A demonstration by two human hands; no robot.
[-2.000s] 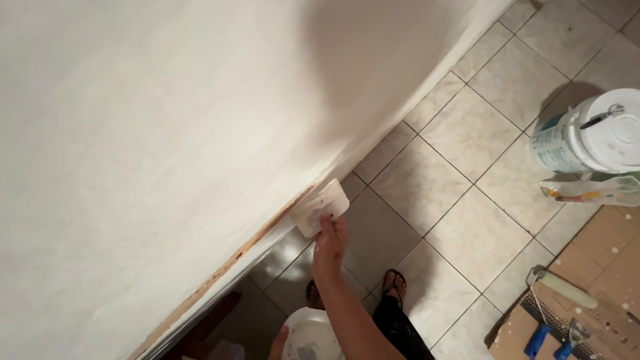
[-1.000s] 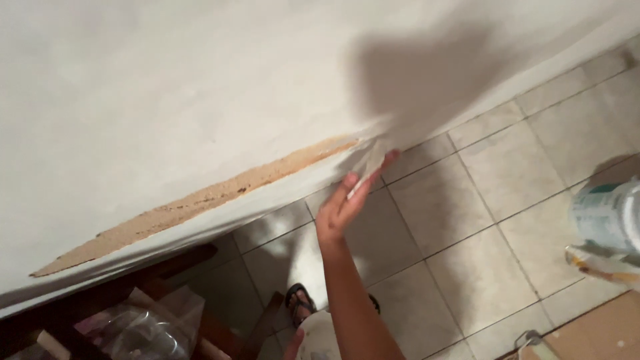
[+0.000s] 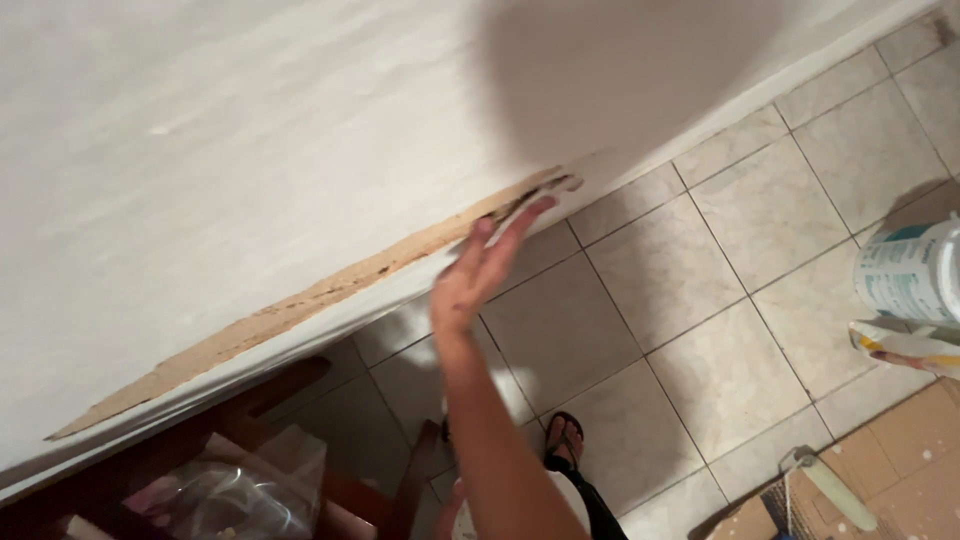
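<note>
My right hand (image 3: 480,262) is raised against the low part of the white wall (image 3: 300,112), its fingers around a thin pale spreader (image 3: 504,229) seen nearly edge-on. The spreader lies at the right end of a long bare tan strip (image 3: 330,292), where paint or plaster is gone and dark pits show. A small pale smear (image 3: 574,182) sits just beyond the fingertips. At the bottom edge, my left hand (image 3: 450,514) is on the side of a white container (image 3: 465,525), mostly hidden by my right forearm.
A white bucket (image 3: 904,270) and a plastic bag (image 3: 900,352) stand on the floor tiles (image 3: 697,247) at right. Cardboard (image 3: 892,450) holds a paint roller (image 3: 836,491). Clear plastic wrapping (image 3: 232,499) lies on dark wood (image 3: 300,382) at lower left. My sandalled foot (image 3: 564,439) is below.
My right hand with the spreader has gone from beyond the strip's right end onto that end. A dark gap and a smear now show there. The view has shifted along the wall.
</note>
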